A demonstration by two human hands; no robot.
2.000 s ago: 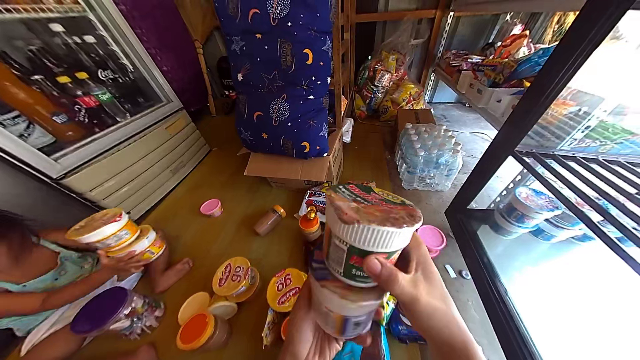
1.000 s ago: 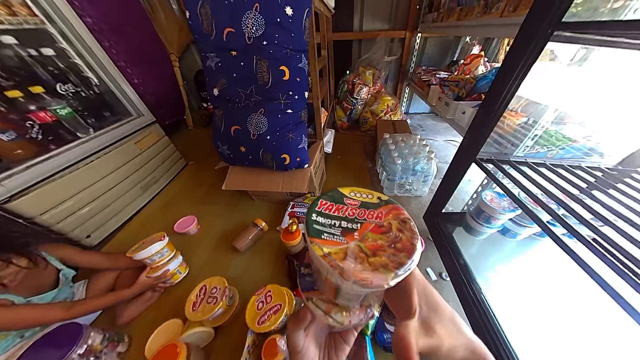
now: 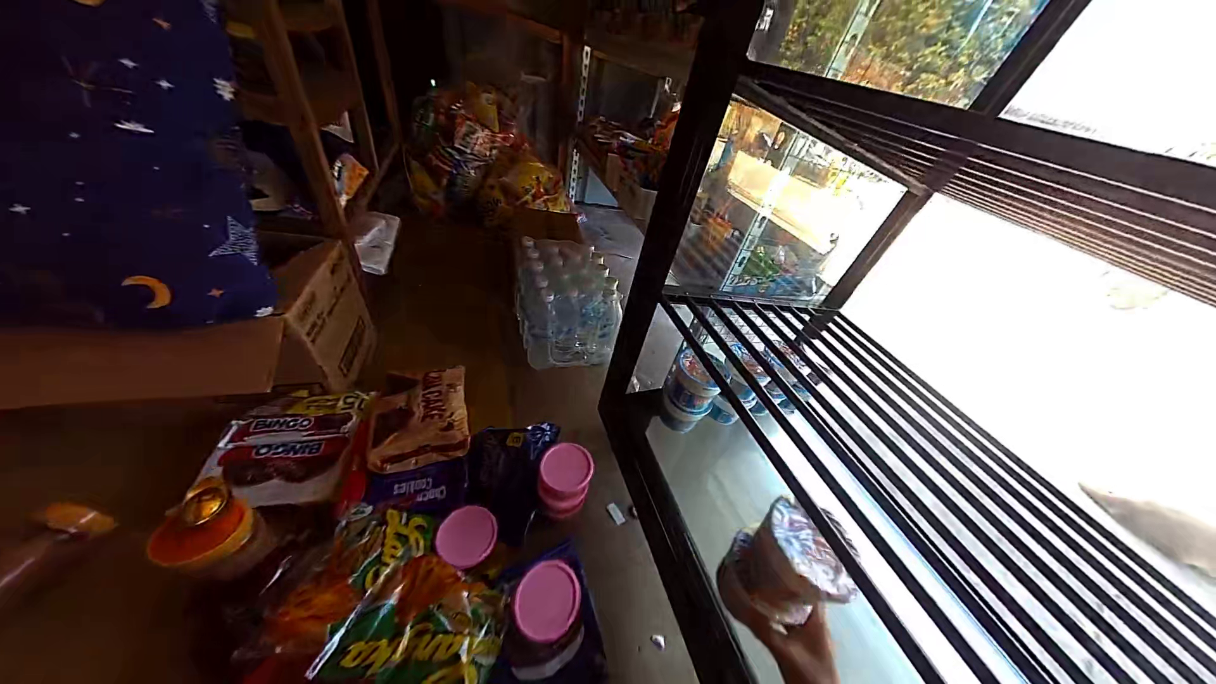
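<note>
My right hand (image 3: 803, 641) is at the lower right, closed around stacked instant noodle cups (image 3: 793, 560). The cups are tilted and seen partly through the bars of a black wire shelf (image 3: 912, 456), above the cabinet's pale bottom panel. Farther back on that panel stand several blue-and-white noodle cups (image 3: 693, 380), stacked. My left hand is out of view.
Snack packs (image 3: 418, 418), pink-lidded jars (image 3: 546, 603) and an orange-lidded jar (image 3: 199, 532) crowd the floor at left. Wrapped water bottles (image 3: 570, 309) stand beside the black cabinet frame (image 3: 655, 532). A cardboard box (image 3: 328, 318) is at left.
The noodle cups, earlier in both my hands over the floor, are now in my right hand in the cabinet area at right. My left hand has left the view. The view has swung right.
</note>
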